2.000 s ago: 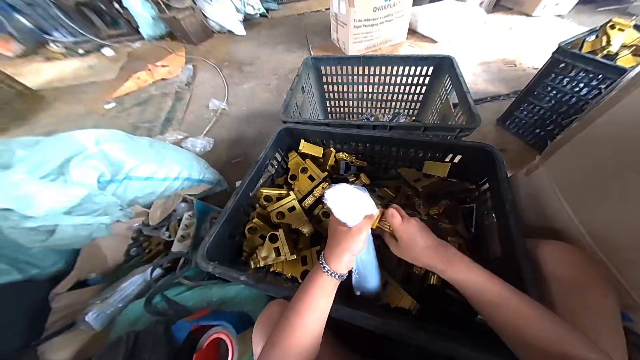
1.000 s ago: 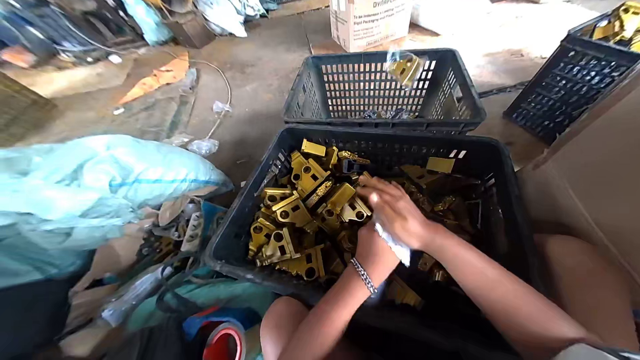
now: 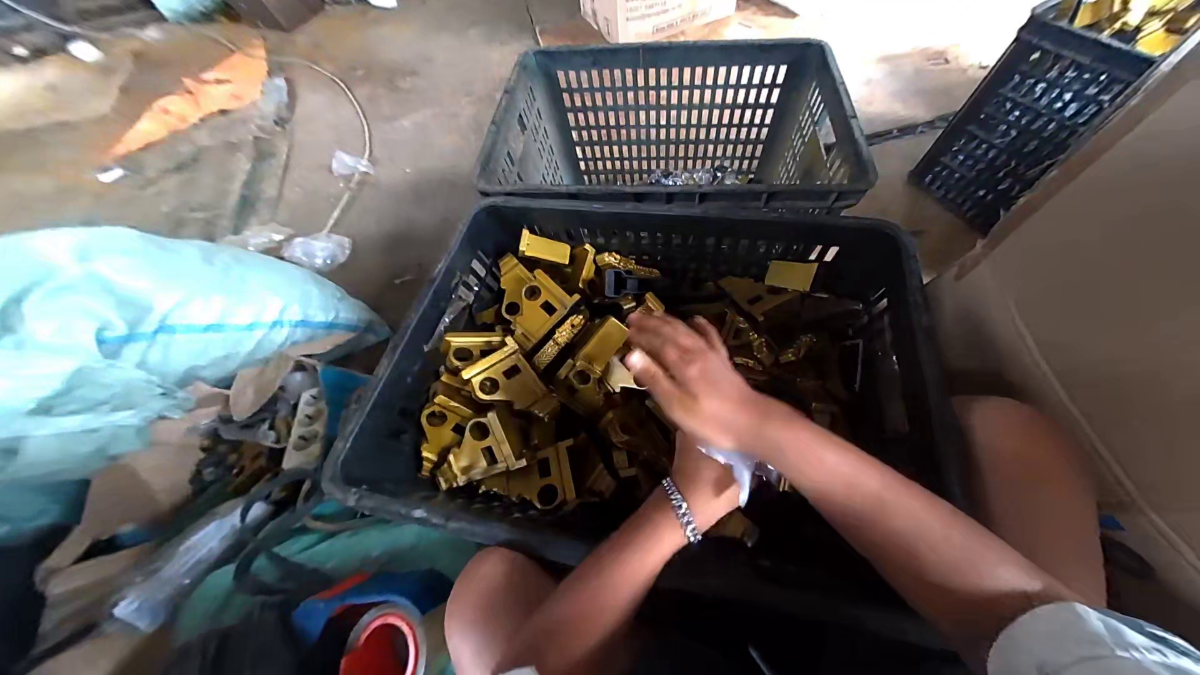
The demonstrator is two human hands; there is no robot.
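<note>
A black plastic crate (image 3: pixel 394 450) holds many gold-coloured brackets (image 3: pixel 511 380) with round and square holes. Over its middle my right hand (image 3: pixel 689 375) reaches left with its fingers extended, its fingertips beside a bracket. My left hand (image 3: pixel 703 483), with a chain bracelet at the wrist, lies below and partly under the right one. A crumpled piece of clear plastic (image 3: pixel 736 464) shows by the left hand; whether that hand grips it is hidden. A small dark part (image 3: pixel 622 283) lies among the brackets.
Behind stands another black crate (image 3: pixel 675 187) with small plastic-wrapped pieces. At the upper right is a crate (image 3: pixel 1012 122) of gold parts, beside a cardboard panel (image 3: pixel 1097 253). Light-blue sacks (image 3: pixel 178 309) lie at the left, and a tape roll (image 3: pixel 384 642) is near my knee.
Two seconds ago my hands held a clear bag and a gold part; a bagged gold part then showed over the rear crate. Now my hands overlap over the front crate, and that part is out of sight.
</note>
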